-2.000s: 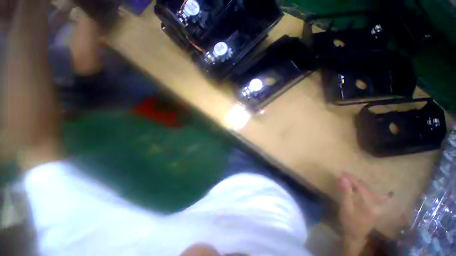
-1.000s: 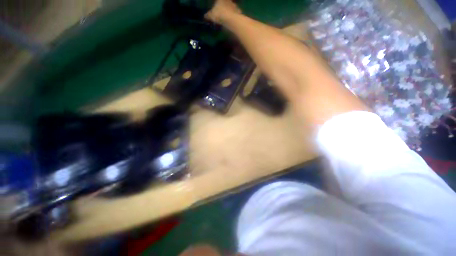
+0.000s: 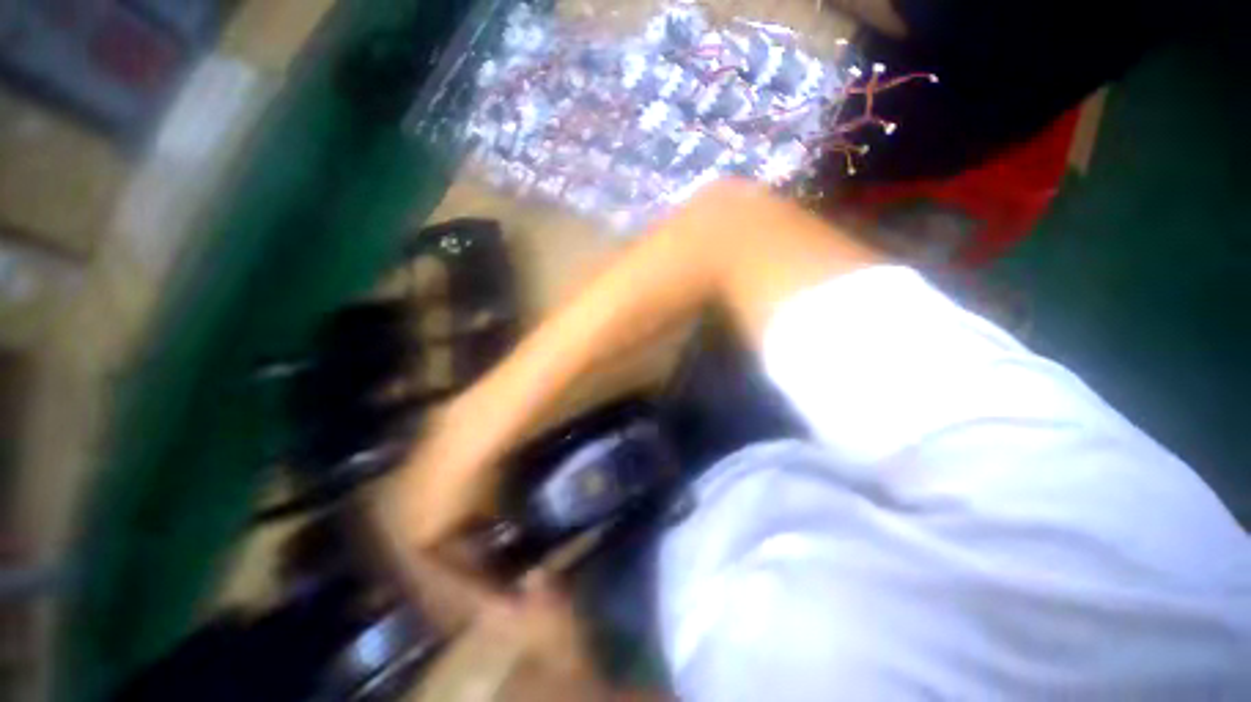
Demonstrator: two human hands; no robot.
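A black housing [image 3: 593, 483] lies tilted close in front of my lap, its pale inner face with a round spot showing. My right forearm crosses the bench from the white sleeve. My right hand [image 3: 460, 583] is strongly blurred at the housing's lower left end; whether its fingers grip it cannot be told. A blurred skin-toned shape [image 3: 549, 651] at the bottom edge may be my left hand, cut off by the frame; its fingers cannot be made out.
Stock of round units [image 3: 659, 110] with red wires lies on clear plastic at the top. Dark housings [image 3: 460, 295] stand along the far side of the bench, left of my forearm. Another housing at lower left shows a bright disc [image 3: 373, 647]. Green floor and a red object [image 3: 1015, 199] are at right.
The view has turned, and the stock now sits at top centre. My right hand has come back from the far side of the bench towards me. A housing now lies by my lap.
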